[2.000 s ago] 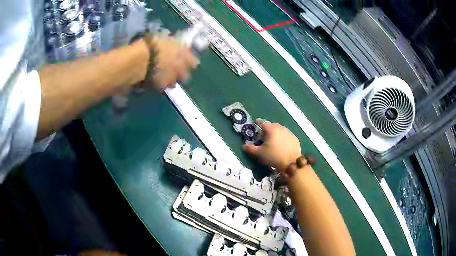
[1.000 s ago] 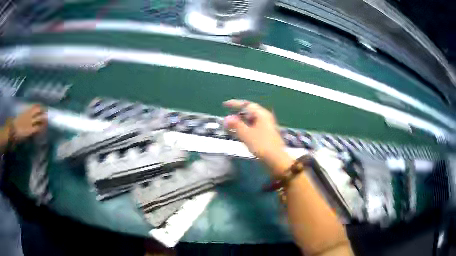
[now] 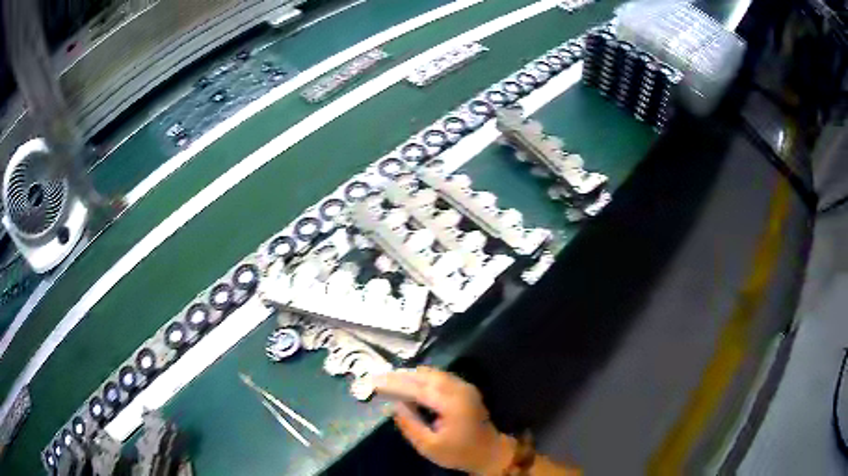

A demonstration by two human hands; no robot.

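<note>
My right hand [image 3: 451, 418] comes in at the bottom right with a bracelet at the wrist. Its fingertips are at the near end of a scalloped grey fixture plate [image 3: 349, 358]; whether they grip it is unclear. This plate lies at the bench edge, partly under a pile of empty fixtures [image 3: 349, 296]. A small pale round stack [image 3: 283, 343] stands beside it. Silver tweezers [image 3: 281, 409] lie on the green surface. A long row of loaded fixtures with black rings [image 3: 357, 192] runs behind the piles. My left hand is not in view.
More empty fixtures [image 3: 483, 209] lie fanned to the right, and another small pile [image 3: 556, 158] beyond. Black ribbed stacks [image 3: 632, 79] stand by a clear plastic tray [image 3: 683, 42] at the far end. A white fan [image 3: 42, 200] is at left. Dark fixtures [image 3: 153, 446] stand bottom left.
The view has swung right along the bench. My right hand has moved from the loaded row to the fixture plate at the bench edge. The other arm at left has left the picture.
</note>
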